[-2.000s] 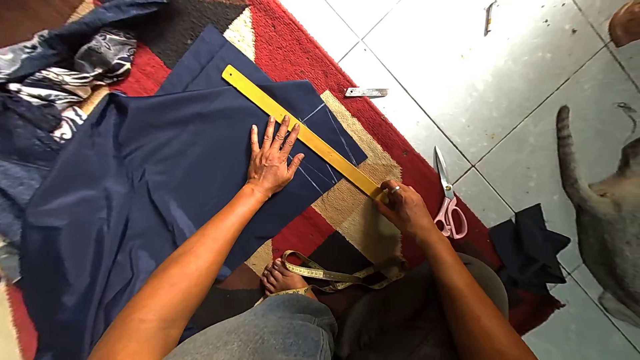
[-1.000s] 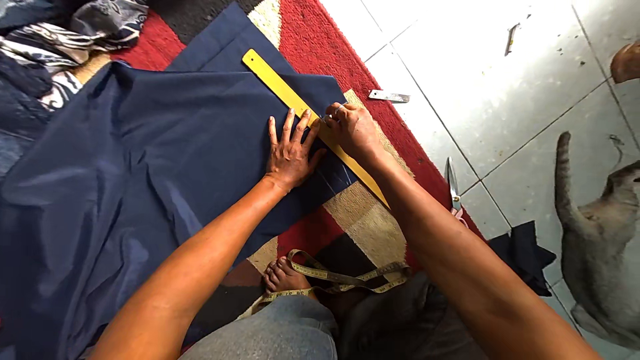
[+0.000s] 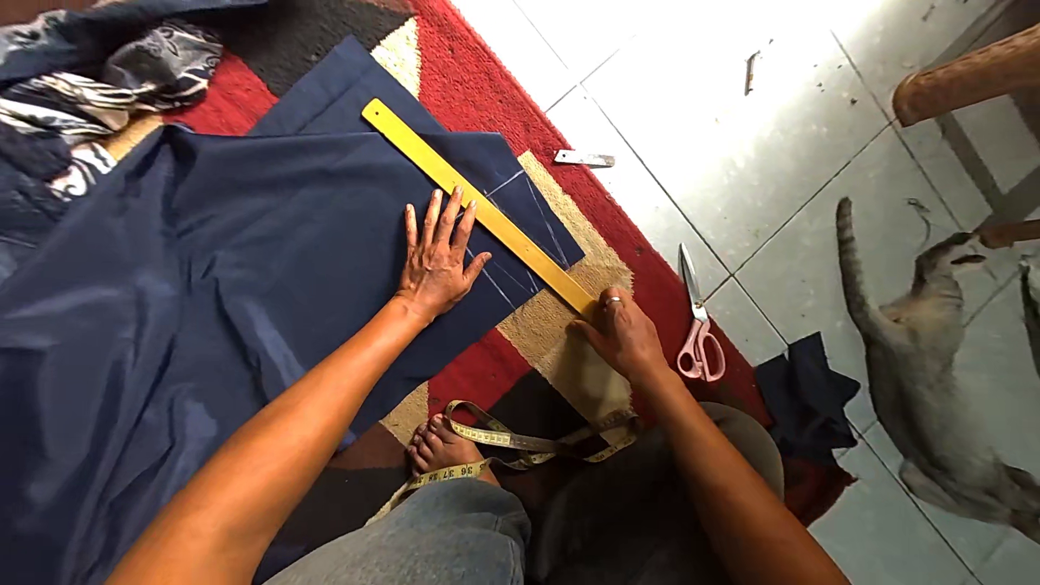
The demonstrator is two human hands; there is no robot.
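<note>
Dark blue fabric (image 3: 301, 211) lies spread on a patterned rug, with thin white chalk lines near its right corner. A yellow ruler (image 3: 512, 237) crosses the fabric diagonally over those lines. My left hand (image 3: 439, 260) lies flat with spread fingers, its fingertips on the ruler's edge and its palm on the fabric. At the ruler's lower right end, my right hand (image 3: 621, 331) grips it; whether it also holds a small marking tool is hidden. A yellow tape measure (image 3: 520, 443) loops over the rug by my bare foot.
Pink-handled scissors (image 3: 697, 325) lie at the edge of the rug (image 3: 520, 73). A small metal piece (image 3: 585, 158) rests nearby. Dark fabric scraps (image 3: 808, 398) lie at right, beside a grey cat (image 3: 910, 357) on the tiles. Patterned cloth (image 3: 122, 77) is bunched upper left, and a wooden furniture leg (image 3: 967, 73) stands upper right.
My right hand has moved from the middle of the ruler, beside my left hand, down to its lower right end. The chalk lines it covered show again.
</note>
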